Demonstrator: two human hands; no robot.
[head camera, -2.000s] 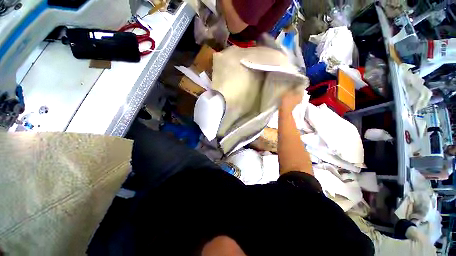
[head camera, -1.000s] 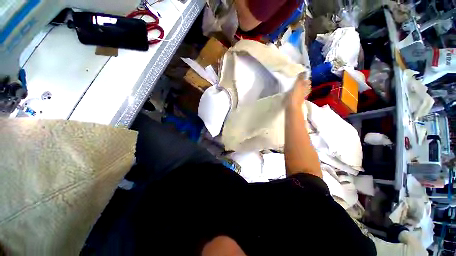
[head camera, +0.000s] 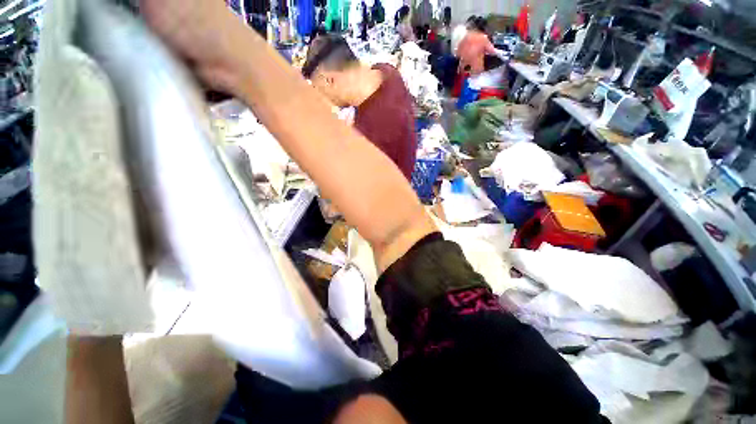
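Observation:
A large beige panel (head camera: 87, 190) and a white panel (head camera: 199, 207) hang raised and blurred across the left of the view, close to the camera. My right hand (head camera: 186, 29) is at the top left, partly cut off and blurred, gripping their upper part. My left forearm (head camera: 98, 381) rises from the bottom left; the hand is hidden behind the beige panel. Another beige piece (head camera: 178, 377) lies low at the left, partly covered.
A person in a dark red top (head camera: 390, 116) is bent over beyond my right arm. White cut pieces (head camera: 588, 286) are heaped at the right, near a red crate with an orange top (head camera: 572, 215). A long table edge (head camera: 696, 224) runs along the far right.
My right hand has moved from the pile at centre to the upper left, bringing fabric up across the view. The left forearm has appeared. The camera has tilted up, showing more workshop.

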